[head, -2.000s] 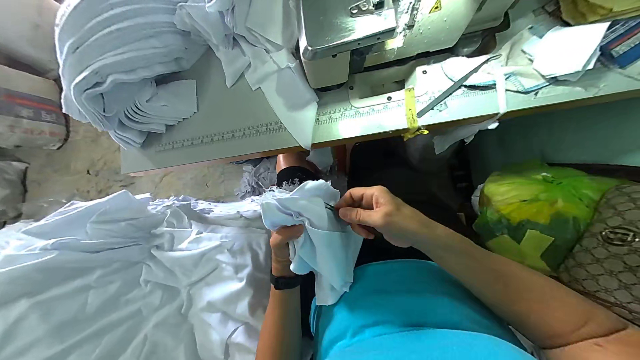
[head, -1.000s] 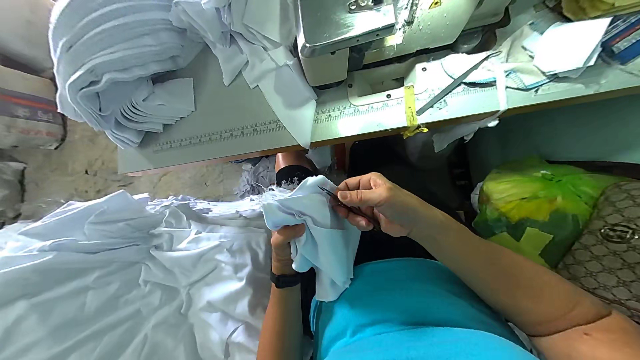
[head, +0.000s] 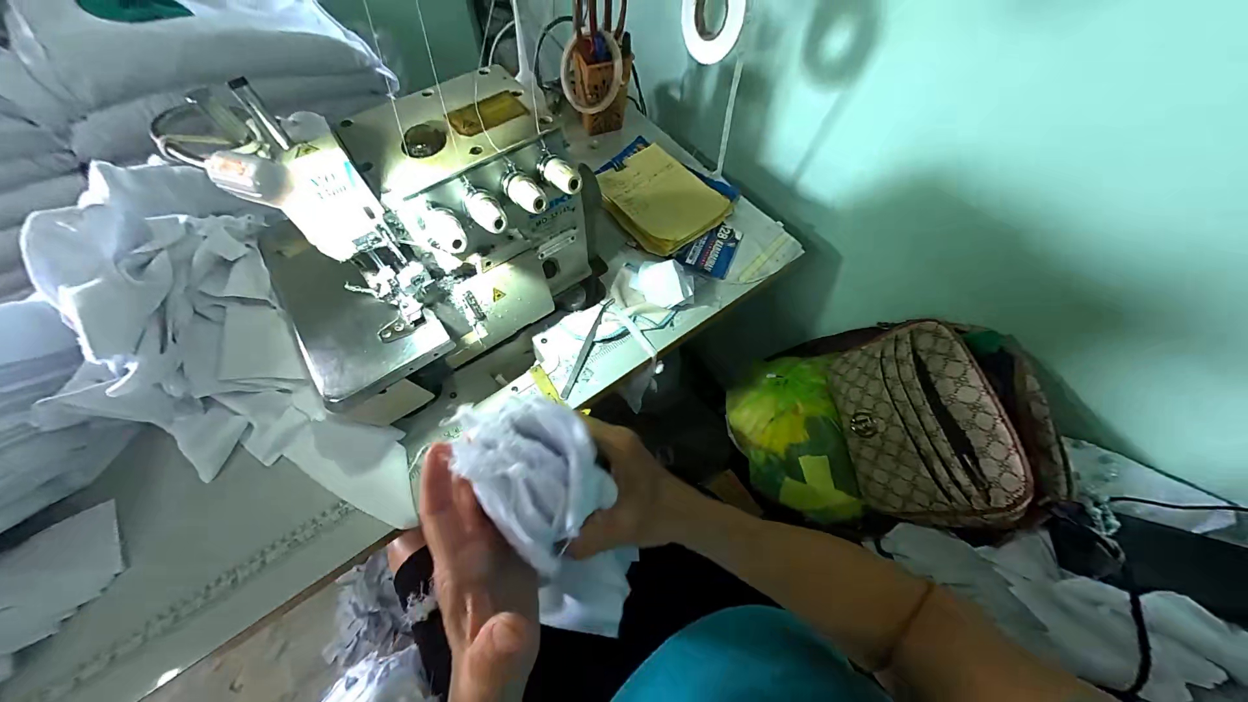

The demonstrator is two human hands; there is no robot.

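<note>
A bunched piece of white fabric [head: 531, 473] with frayed edges is between my two hands, over my lap. My left hand [head: 478, 575] is upright against the left side of the bundle, palm turned to it, fingers fairly straight. Around the right side of the bundle my right hand [head: 629, 487] is closed, its fingertips partly hidden by the cloth. A dark object shows at the right hand, too little to name. Just beyond the hands stands an overlock sewing machine [head: 507, 214] with its lamp lit. Metal tweezers [head: 587, 349] lie on the table to the machine's right.
White fabric pieces [head: 195, 322] are heaped left of the machine. Yellow paper pads [head: 663, 200] and a pen basket [head: 597, 88] are at the table's back right. A green plastic bag [head: 795, 439] and a patterned bag [head: 926, 419] sit at right, by the wall.
The view has swung up and right. The right hand, earlier pinching a small tool at the cloth, now grips the bunched cloth's side. The left hand has come up beside the bundle, its fingers straighter.
</note>
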